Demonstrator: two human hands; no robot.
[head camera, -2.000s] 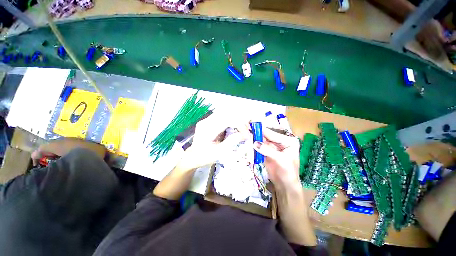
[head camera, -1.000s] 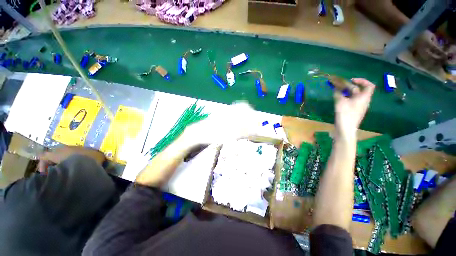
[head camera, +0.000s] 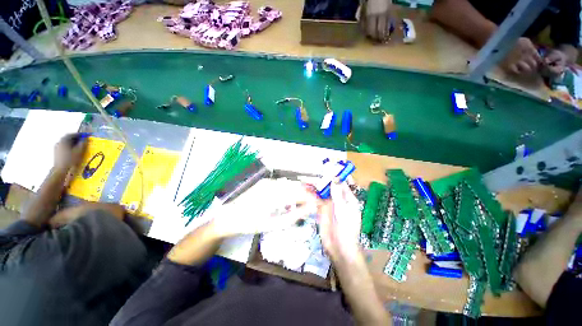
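My right hand (head camera: 343, 219) is over the right side of the open cardboard box (head camera: 290, 274) and grips a blue battery cell (head camera: 336, 180) with its fingertips. My left hand (head camera: 265, 207) reaches across the box from the left, its fingers close to the cell. It is overexposed, so whether it holds anything is unclear. White paper pieces (head camera: 284, 248) fill the box, partly hidden by my hands. Green wires or ties (head camera: 220, 178) lie left of the box beside a dark block (head camera: 242, 180). Circuit board panels (head camera: 472, 223) are heaped at the right with blue cells among them.
The green conveyor belt (head camera: 172, 73) crosses beyond the bench with cell-and-board assemblies (head camera: 389, 124) spread along it. Yellow-printed sheets (head camera: 96, 167) lie at left by another person's arm. Pink wrapped parts (head camera: 220, 24) and a brown box (head camera: 328, 32) are across the belt, with people's hands.
My right hand has come back from the belt to the box; a tan-faced cell now lies on the belt. It now grips a blue cell. A white curved piece appears at the belt's far side.
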